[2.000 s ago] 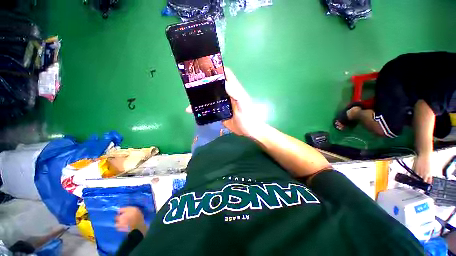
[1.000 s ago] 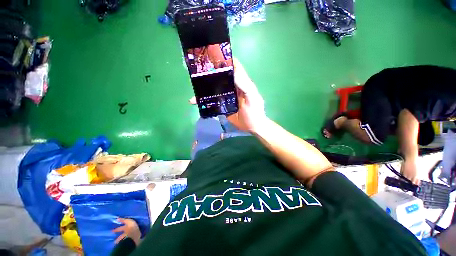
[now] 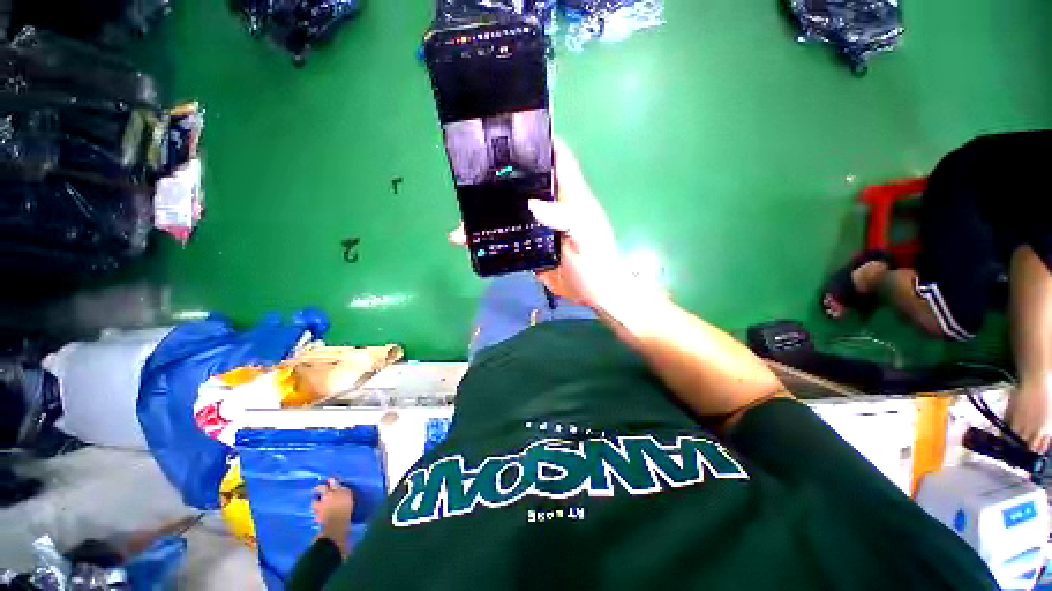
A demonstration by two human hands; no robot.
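My right hand is closed around a black smartphone held upright above my lap. The thumb lies over the lower right of its lit screen, which shows a greyish picture between dark bands. My left hand rests on a flat, folded blue plastic bag at the lower left. It holds nothing visible and its fingers look slightly bent and apart.
Wrapped dark bundles lie on the green floor at the top. Dark wrapped stock stands at left. A seated person is at right by a red stool and a white-and-blue box.
The phone picture has changed from a colourful one to a greyish one, and my right thumb has come over the screen. My left hand's fingers are less spread on the blue bag. The view has shifted.
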